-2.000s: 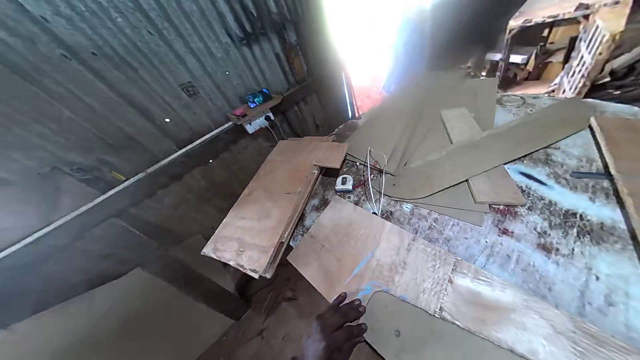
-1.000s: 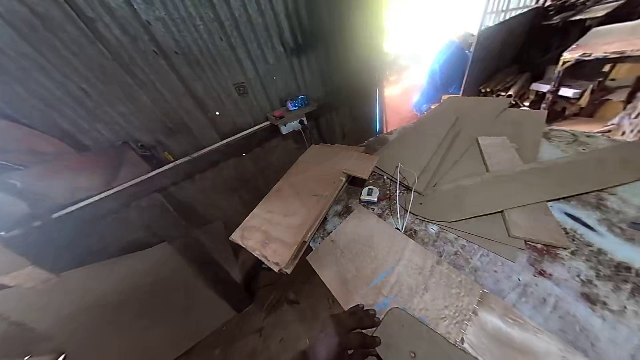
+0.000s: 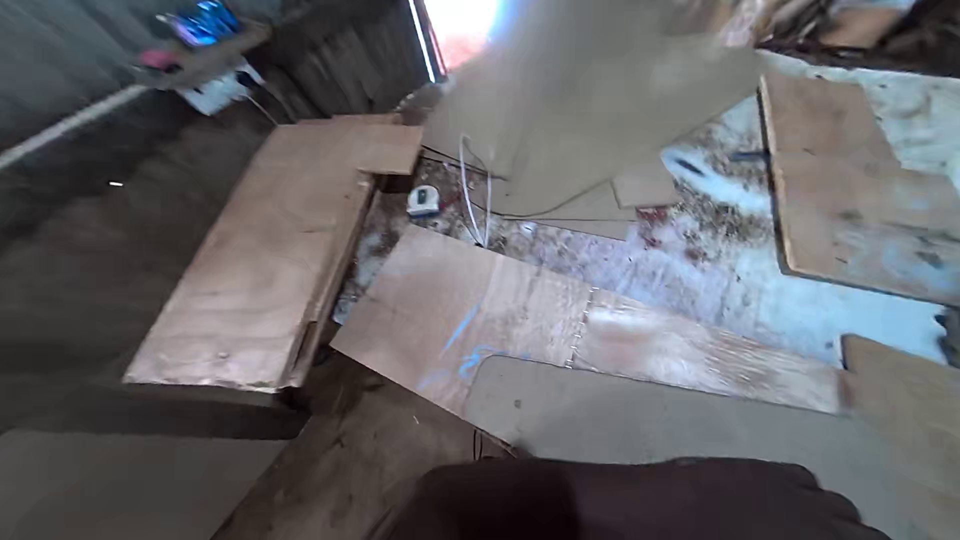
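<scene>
My left hand (image 3: 645,499) fills the bottom centre, dark and close to the camera, its knuckles toward the right. It overlaps the near edge of a grey-brown board with a rounded corner (image 3: 600,409); contact and finger grip are unclear. Under that board lies a long plywood strip (image 3: 442,300) with blue marks and a stitched-looking seam. My right hand cannot be made out. Beyond the strip are a white tape measure (image 3: 424,201) and a looped white cord (image 3: 472,199). Large grey-brown sheets (image 3: 540,150) lie behind them, blurred toward the top.
Stacked plywood panels (image 3: 240,262) stand left of the strip, partly past the worktable's edge. Another plywood panel (image 3: 840,187) lies at the right on the stained tabletop (image 3: 705,277). A white socket box (image 3: 217,90) with a cord hangs below a small wall shelf (image 3: 232,41).
My left hand now reaches farther right across the near side of the rounded board. The long grey-brown strip, earlier lying across the sheets at right, no longer shows there. The view has moved closer.
</scene>
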